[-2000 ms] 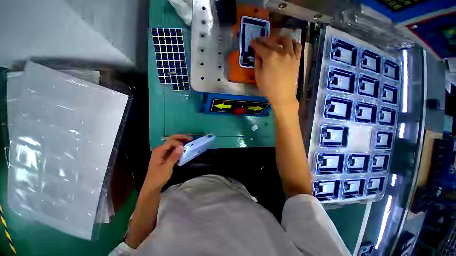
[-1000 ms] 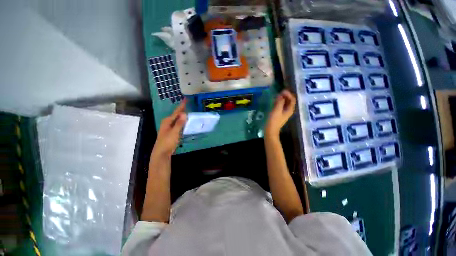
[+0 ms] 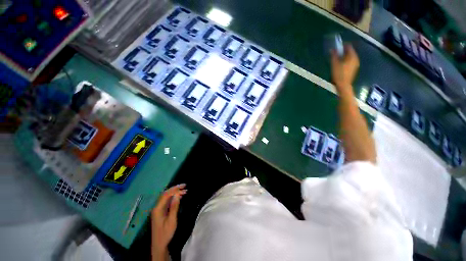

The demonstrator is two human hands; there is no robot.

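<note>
My right hand (image 3: 345,63) is stretched out over the dark green conveyor (image 3: 286,30) and holds a small phone-like frame (image 3: 337,46), blurred, at its fingertips. My left hand (image 3: 167,209) is low in front of the bench edge, fingers slightly curled, with nothing seen in it. Another phone frame (image 3: 83,135) sits in the orange nest (image 3: 99,142) at the left. A blister tray (image 3: 212,69) holds rows of frames, with one bare pocket.
Several frames (image 3: 394,103) lie along the conveyor, and others (image 3: 312,141) lie near my right forearm. An empty white tray (image 3: 409,173) is at right. Tweezers (image 3: 133,214) and black pads (image 3: 76,193) lie on the green mat. The press control panel (image 3: 41,30) is upper left.
The view has turned to the right. My right hand has moved out over the conveyor and now holds a frame. The pale slab has left my left hand, which is lower beside the bench edge.
</note>
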